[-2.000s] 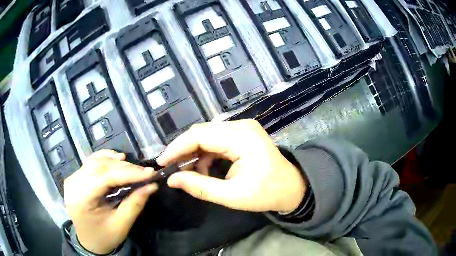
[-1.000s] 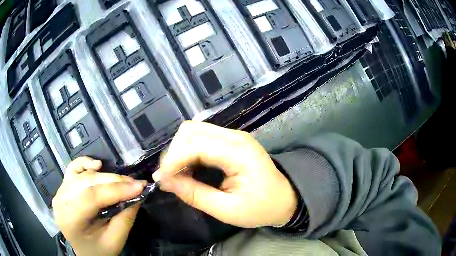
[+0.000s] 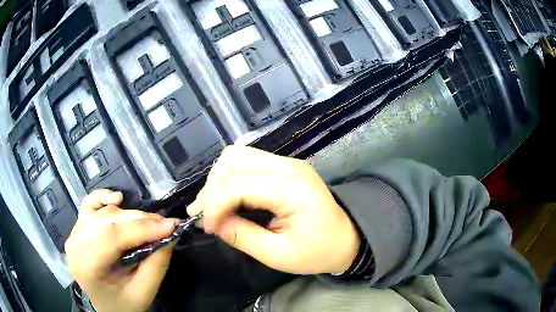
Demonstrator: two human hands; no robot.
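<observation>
My left hand point(image 3: 116, 250) pinches a narrow dark glossy strip point(image 3: 149, 248), seen nearly edge-on, which looks like part of a sticker sheet. My right hand point(image 3: 274, 213) meets its right end, thumb and index fingertip closed together there; whether a separate small piece is between them is too small to tell. Both hands are in front of my lap, just below the near edge of a whitish tray point(image 3: 125, 116). Black phone housings point(image 3: 183, 122) lie in a row in the tray; several have a dark square near the lower end.
Dark layered edges point(image 3: 359, 109) of stacked trays run along the near right side. Gridded black sticker sheets point(image 3: 475, 91) lie on the dark green bench point(image 3: 396, 134) at the right. Another gridded sheet lies at the top right.
The tray view has shifted left and up since two seconds ago. The dark strip has turned more edge-on. In the last second my right fingertips have moved slightly right along its end.
</observation>
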